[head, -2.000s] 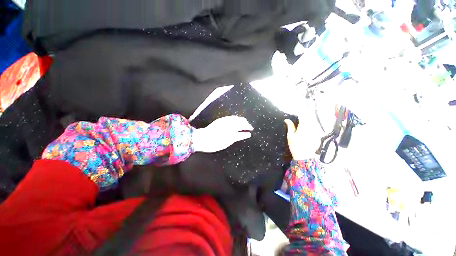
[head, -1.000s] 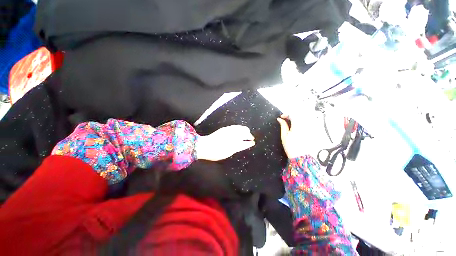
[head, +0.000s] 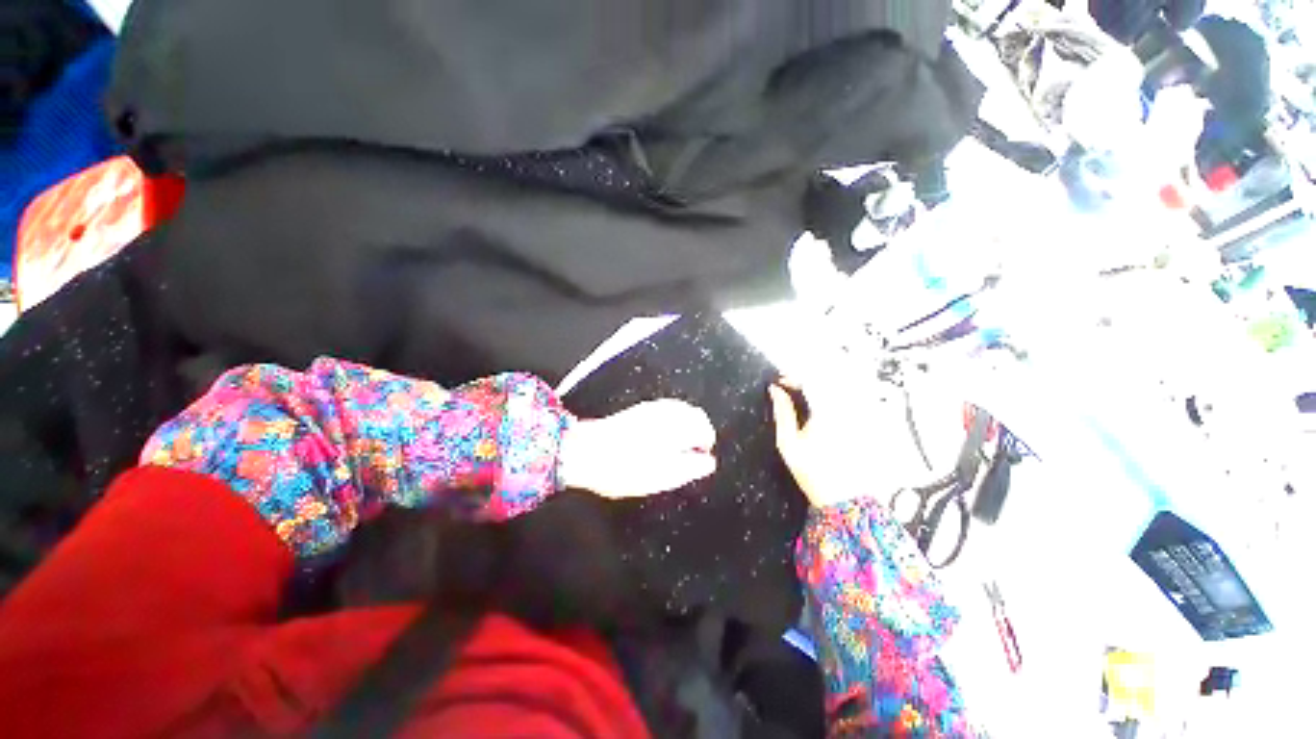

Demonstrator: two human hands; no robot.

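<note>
Speckled black fabric [head: 686, 541] lies in front of me, on my lap and at the edge of the white table. My left hand [head: 642, 449] is on it from the left, with fingers curled together and pinching the cloth; its fingertips are overexposed. My right hand [head: 811, 445] holds the right edge of the same fabric between thumb and fingers; some fingers are hidden. A thin white strip [head: 621, 351] shows between this fabric and the large black garment pile [head: 332, 246].
Black-handled scissors [head: 945, 513] lie right of my right hand, beside small snips [head: 993, 488]. A thin red stick [head: 1003, 628] lies nearer me. The overexposed white sewing machine has a dark control panel [head: 1201, 575]. A red stool [head: 80, 231] stands far left.
The view has shifted, so the table items sit lower in the picture. Both hands stay on the speckled fabric; my right hand shows slightly closer to my left.
</note>
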